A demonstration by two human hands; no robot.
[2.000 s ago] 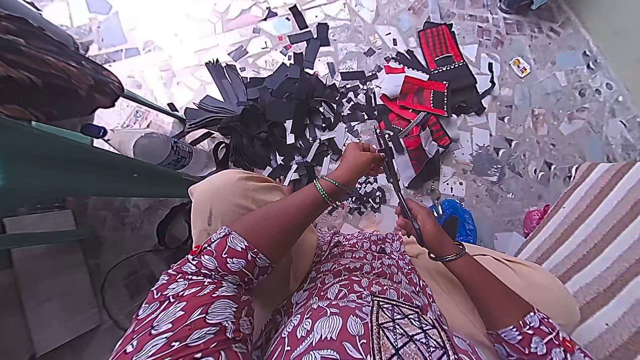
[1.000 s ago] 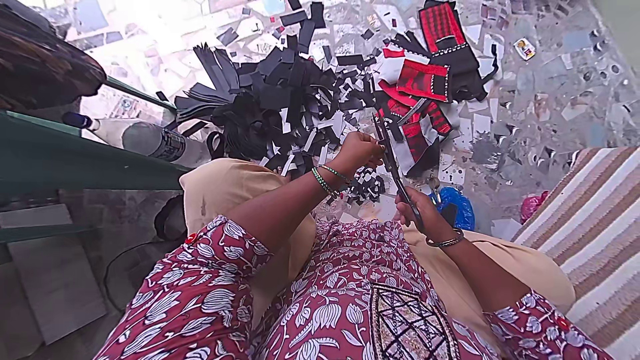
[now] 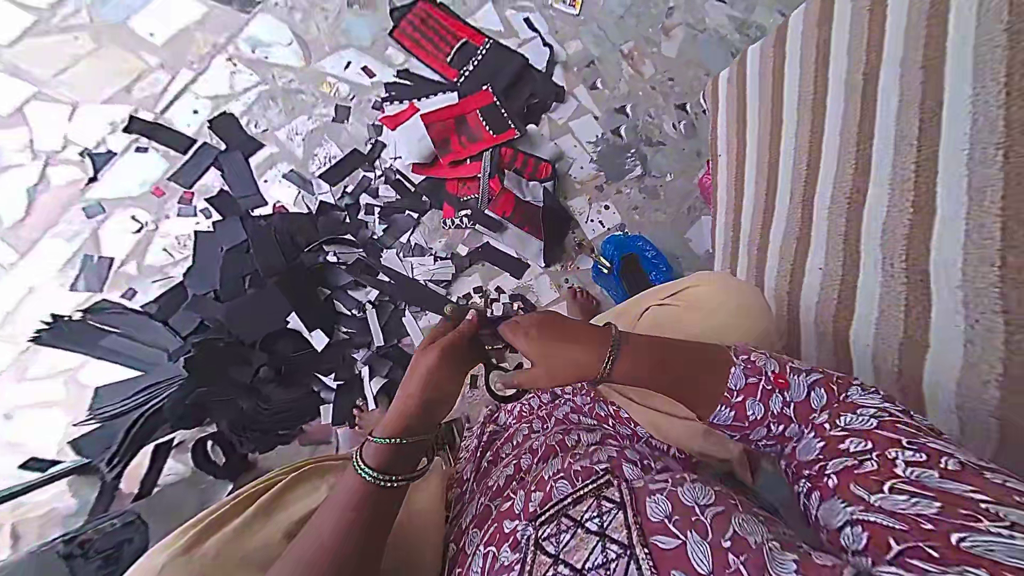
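My left hand point(image 3: 440, 368), with green bangles at the wrist, pinches a black strip point(image 3: 400, 288) that reaches up and left over the scraps. Close against it, my right hand point(image 3: 556, 348) grips scissors point(image 3: 506, 382); a black handle loop shows below its fingers, while the blades are mostly hidden. Under and left of the hands lies a large pile of black strips point(image 3: 256, 320), mixed with small black and white cut pieces point(image 3: 416, 264). Red-and-black checked pieces point(image 3: 472, 124) with black-and-white stitched edging lie on the floor beyond the hands.
A blue plastic bag point(image 3: 640, 260) with a dark piece in it lies beside my right knee. Brown-and-white striped cloth point(image 3: 864, 200) hangs or lies along the right side. The floor point(image 3: 104, 168) is of irregular stone pieces. A dark bar point(image 3: 40, 482) crosses the lower left edge.
The view has turned and shifted markedly. The long dark tool, upright between my hands before, is now mostly hidden. A black strip now extends from my left hand.
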